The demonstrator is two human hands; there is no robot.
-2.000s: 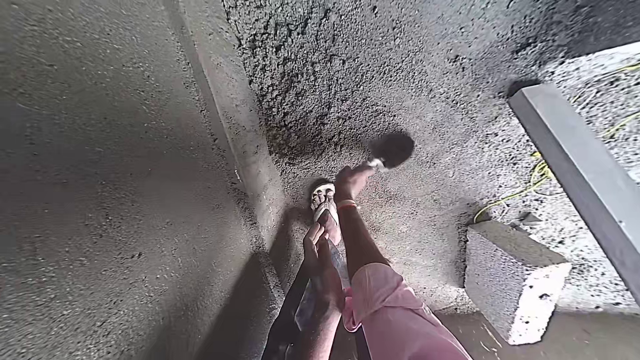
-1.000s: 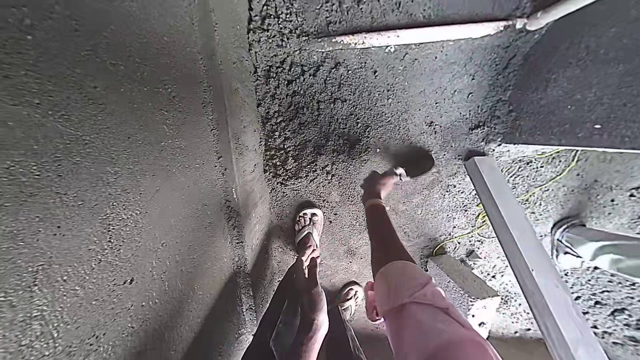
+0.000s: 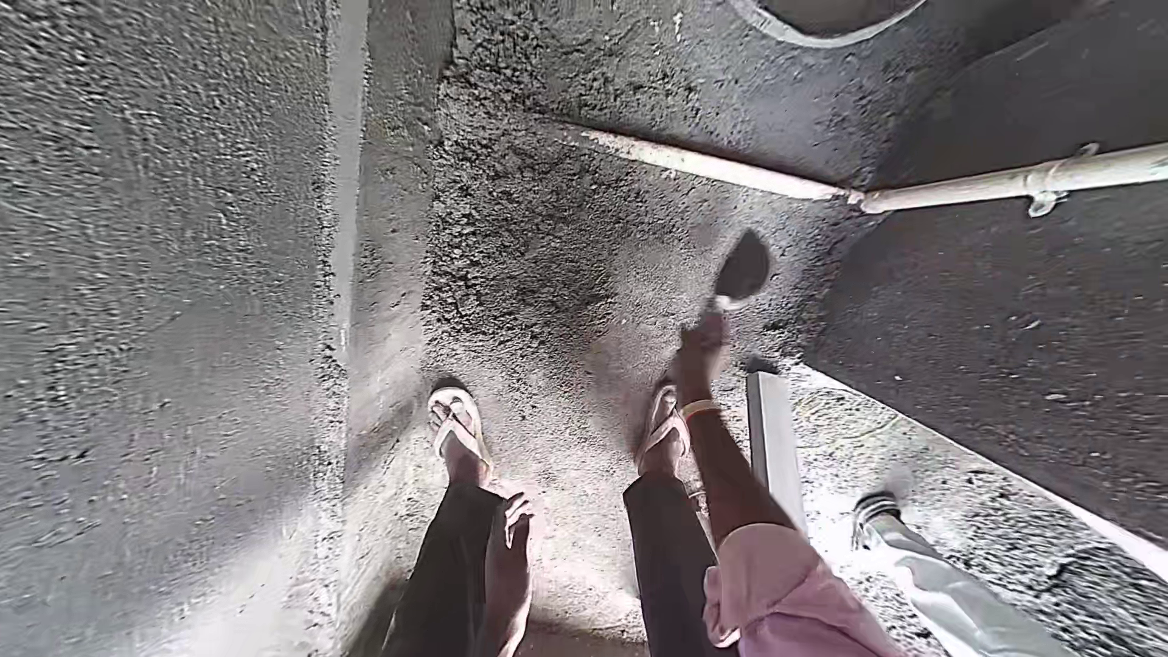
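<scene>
My right hand [image 3: 703, 342] is closed round the handle of a trowel [image 3: 744, 265] with a dark rounded blade, which points up and away from me over the rough grey ground. A band circles the right wrist, below a pink sleeve. My left hand [image 3: 517, 516] hangs low beside my left trouser leg, fingers apart and holding nothing that shows. Between and ahead of my sandalled feet lies dark, coarse mortar or wet grit [image 3: 520, 246].
A whitish pipe [image 3: 712, 169] crosses ahead and continues right along a dark wall [image 3: 1004, 319]. A long straight bar [image 3: 776, 438] lies right of my forearm. Another person's leg [image 3: 949, 584] stands at lower right. A plastered wall [image 3: 164, 319] rises at left.
The view has shifted a lot, bringing the pipe and a round rim into sight. My feet now stand apart. The trowel blade, pointing right before, now points forward. The other person's leg was absent two seconds ago.
</scene>
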